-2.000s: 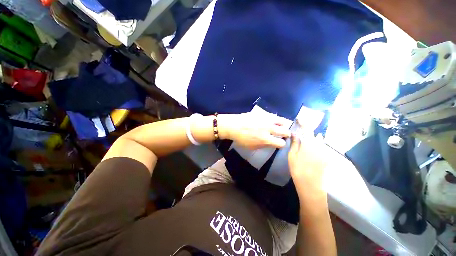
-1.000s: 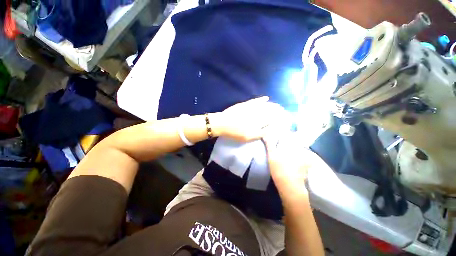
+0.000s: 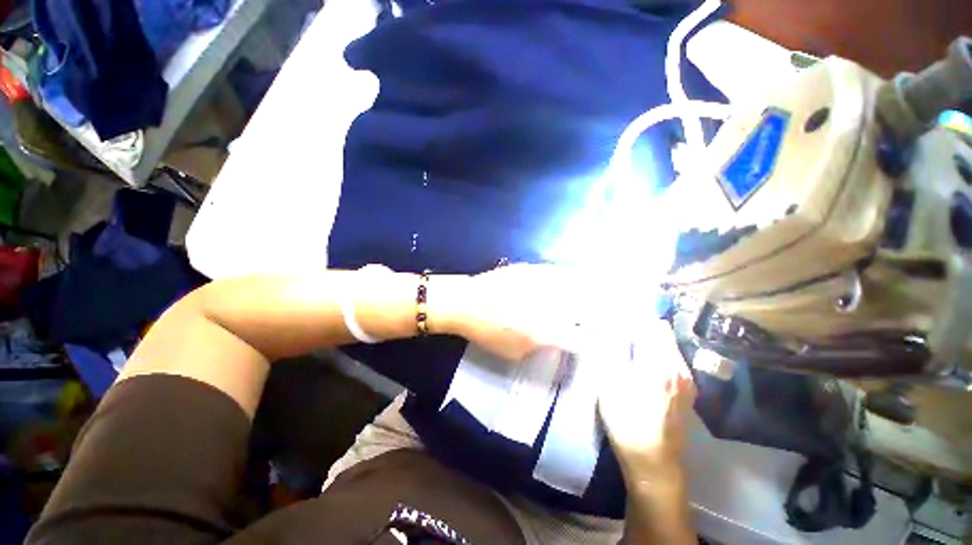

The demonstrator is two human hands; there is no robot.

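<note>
The navy garment panel (image 3: 458,160) lies on the white table, and its near end drapes over the lap. A white fabric piece (image 3: 496,394) and a white strip (image 3: 570,436) lie on its near part. My left hand (image 3: 522,309) rests flat over the work, its fingers washed out by glare. My right hand (image 3: 650,394) is beside it, near the needle area, fingertips also lost in glare. The sewing machine head (image 3: 789,202) stands just right of my hands. The presser foot is hidden by the lamp's glare; whether either hand grips cloth does not show.
Black-handled scissors (image 3: 826,490) lie on the table at the lower right. Dark cloth (image 3: 757,405) lies below the machine head. Blue and navy cut pieces (image 3: 107,64) hang over a side surface at the upper left. More dark cloth (image 3: 117,277) is heaped at far left.
My hands have moved from the near side of the panel to the needle area, with the white pieces under them. The view has shifted, and the machine head appears larger and closer.
</note>
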